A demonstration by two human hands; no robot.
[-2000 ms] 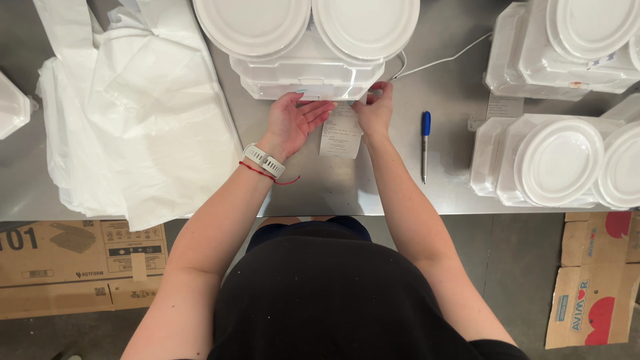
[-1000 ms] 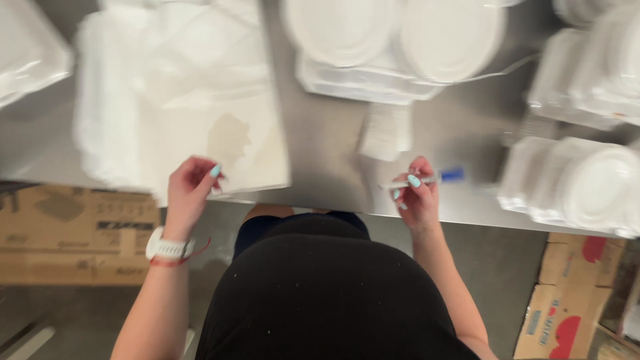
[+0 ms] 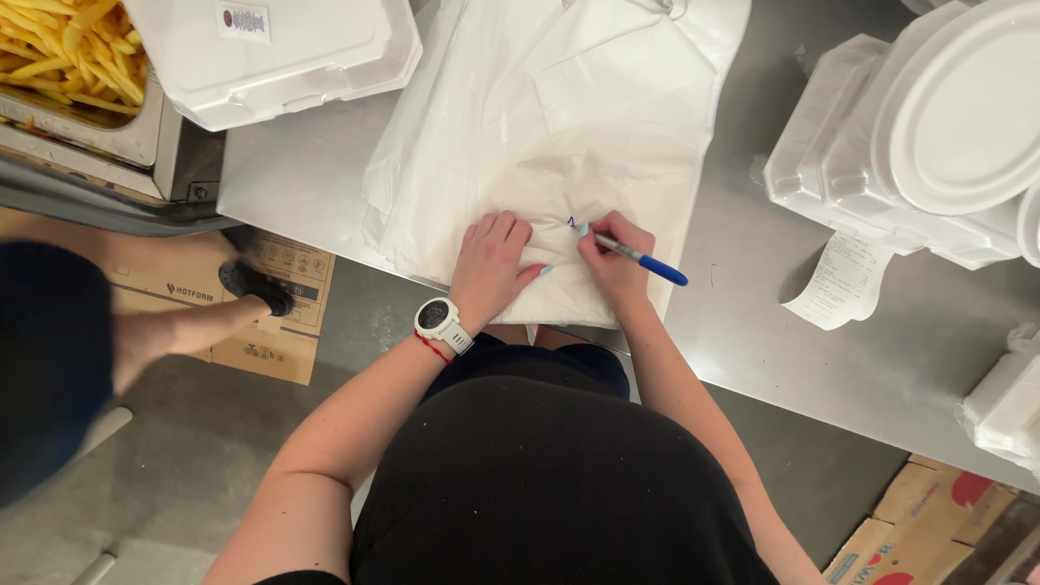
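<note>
A stack of white plastic bags point(image 3: 617, 106) lies on the steel table in front of me. My left hand point(image 3: 493, 260) rests palm down on the lower part of the stack, fingers slightly spread, with a white watch and a red cord at its wrist. A marker with a blue cap point(image 3: 638, 258) is held in my right hand point(image 3: 619, 253), its tip on the top bag beside a small blue pen mark point(image 3: 571, 221). The blue cap sits on the marker's rear end.
White foam containers with round lids point(image 3: 963, 106) stand at the right, a printed receipt point(image 3: 841, 280) partly under them. A foam clamshell box point(image 3: 284, 49) is at the upper left, beside a metal pan of French fries point(image 3: 73, 57). Another person's leg point(image 3: 183, 333) shows at the left over flattened cardboard point(image 3: 276, 357).
The marker, lying on the table at first, is in my right hand, its tip now on the bag. My left hand has come down onto the bags. The view has shifted left.
</note>
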